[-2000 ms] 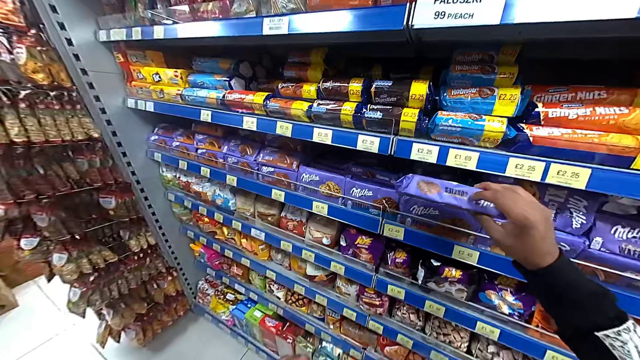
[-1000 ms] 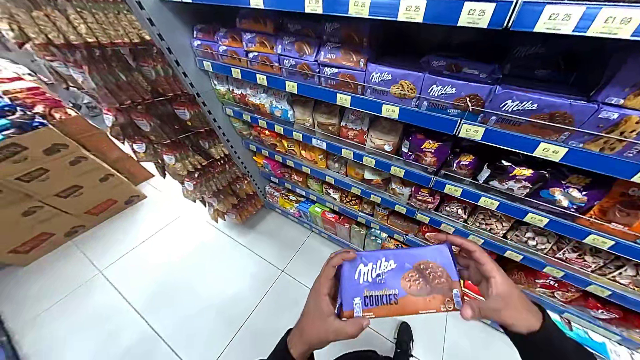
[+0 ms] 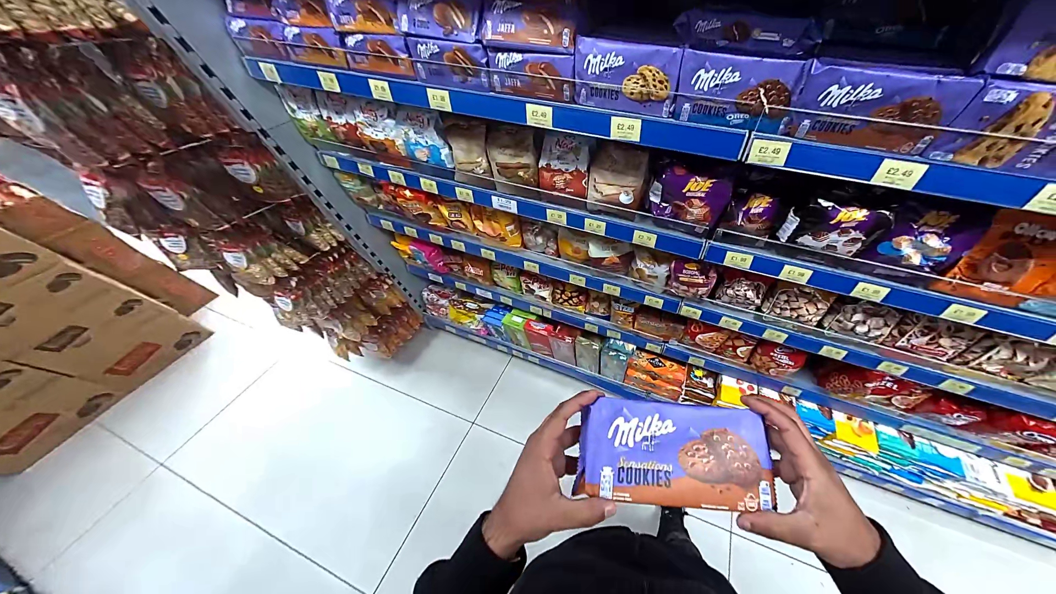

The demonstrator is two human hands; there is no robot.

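A purple and brown Milka Sensations cookie packet is held level between both hands, its front turned up toward me. My left hand grips its left end, thumb along the lower front edge. On the right end, my right hand closes with its fingers behind and its thumb at the lower corner. Above the packet, more Milka packets stand in a row on a blue-edged shelf with yellow price tags.
Lower shelves hold bagged sweets and boxes. Hanging bags of snacks fill a rack at the left, beside stacked cardboard cartons. White floor tiles show below, with part of a dark shoe.
Two seconds ago my right hand was on a Milka packet at the shelf. Now both hands hold a packet low in front of me. The view has tilted down.
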